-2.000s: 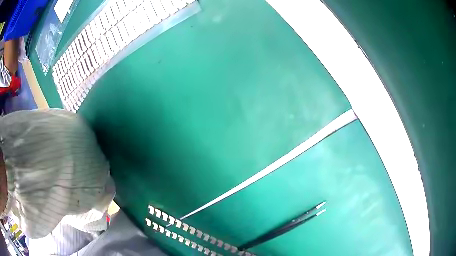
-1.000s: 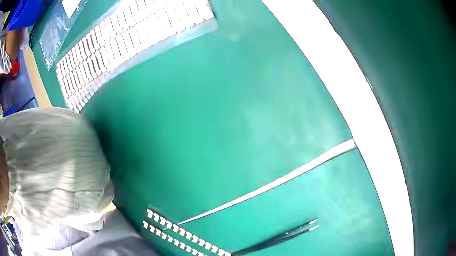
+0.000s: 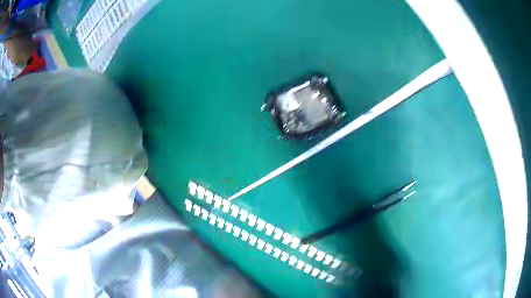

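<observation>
A dark rounded-square watch housing with circuit board lies on the green mat beside the thin white line, silver and pale inside and slightly blurred. The black tweezers lie on the mat with their bright forked tips pointing up and right. Their rear end meets the clear sticker sheet with two rows of small white L-shaped stickers. No hand of mine is visible. A pale striped sleeve bulges in at the left; its hand is not shown.
White spare sticker sheets lie at the upper left beside a clear plastic bag. Another person's arm shows at the left edge. A wide white line curves down the right. A dark shadow falls across the lower mat.
The watch housing now lies on the mat where none was before. The view has shifted, so the sticker sheet and tweezers appear higher, and a shadow now covers part of the mat.
</observation>
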